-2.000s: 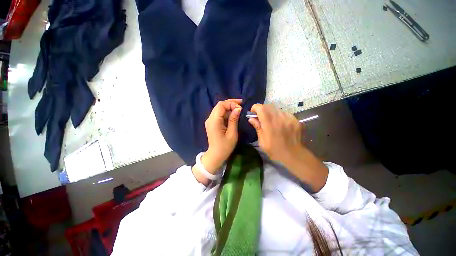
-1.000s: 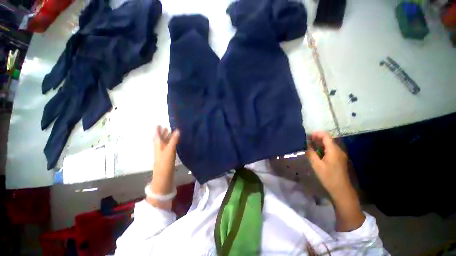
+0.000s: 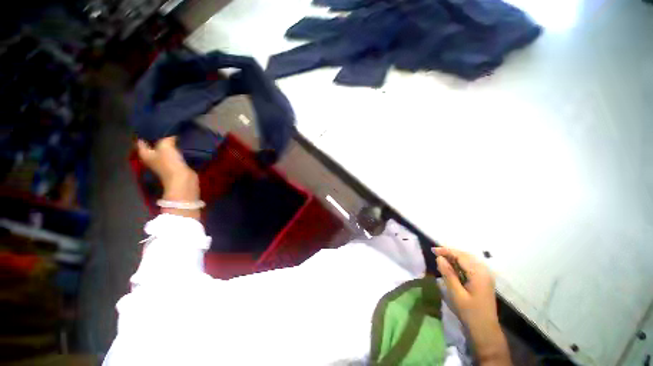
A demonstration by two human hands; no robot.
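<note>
My left hand point(image 3: 168, 164), with a white band at the wrist, is stretched out at the left and holds the navy trousers point(image 3: 190, 93) over the red crates. The cloth hangs bunched, one strip falling near the table edge. My right hand point(image 3: 469, 286) is at the table's near edge with fingers curled around a small dark thing, only partly visible, perhaps snips. A red crate point(image 3: 286, 250) with dark cloth inside stands below the table edge.
Other navy garments point(image 3: 429, 36) lie in a pile on the white table point(image 3: 458, 157). Small dark bits lie near the table's near edge. Blurred coloured goods are at the far left. Green cloth point(image 3: 412, 325) hangs at my front.
The view has swung left. The trousers, spread on the table before, are now in my left hand over the crates. My right hand remains near the table edge.
</note>
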